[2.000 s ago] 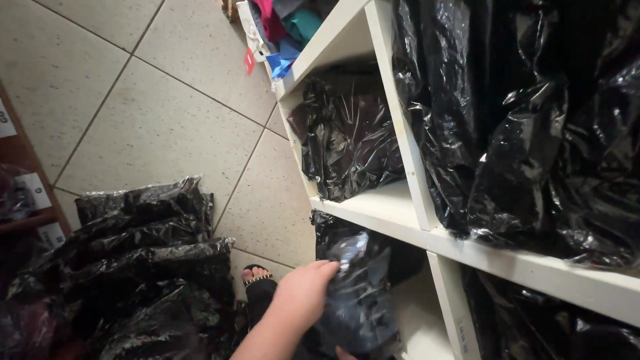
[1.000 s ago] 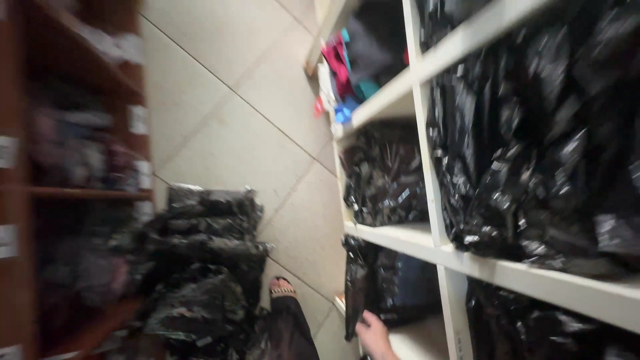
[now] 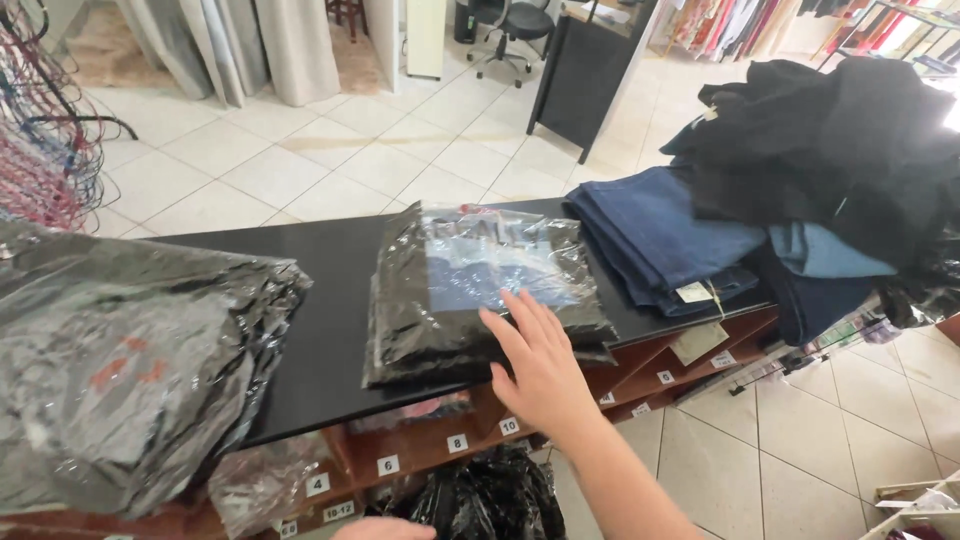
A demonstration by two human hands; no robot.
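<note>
My right hand [image 3: 534,356], its fingers spread, is over the front of a stack of plastic-wrapped garments [image 3: 480,330] on a black countertop [image 3: 330,315]; light contact cannot be told. The top package has a clear window showing blue fabric. Only part of my left hand [image 3: 386,529] shows at the bottom edge, near a black plastic bag [image 3: 487,495] below the counter; whether it holds anything is hidden. Folded blue jeans [image 3: 660,232] lie right of the stack, with a paper tag hanging from them. A large grey plastic bag [image 3: 127,360] lies on the left.
A heap of black garments [image 3: 832,150] covers the counter's right end. Under the countertop are brown shelves [image 3: 420,442] with number labels. Beyond stand a black desk panel [image 3: 581,82], an office chair [image 3: 525,22] and grey curtains [image 3: 292,52]. Wire hangers [image 3: 45,127] hang at far left.
The view has swung from the white shelves and floor up to the countertop. My right hand, now over the stack, is away from the white shelf compartment where a hand was at the dark packages.
</note>
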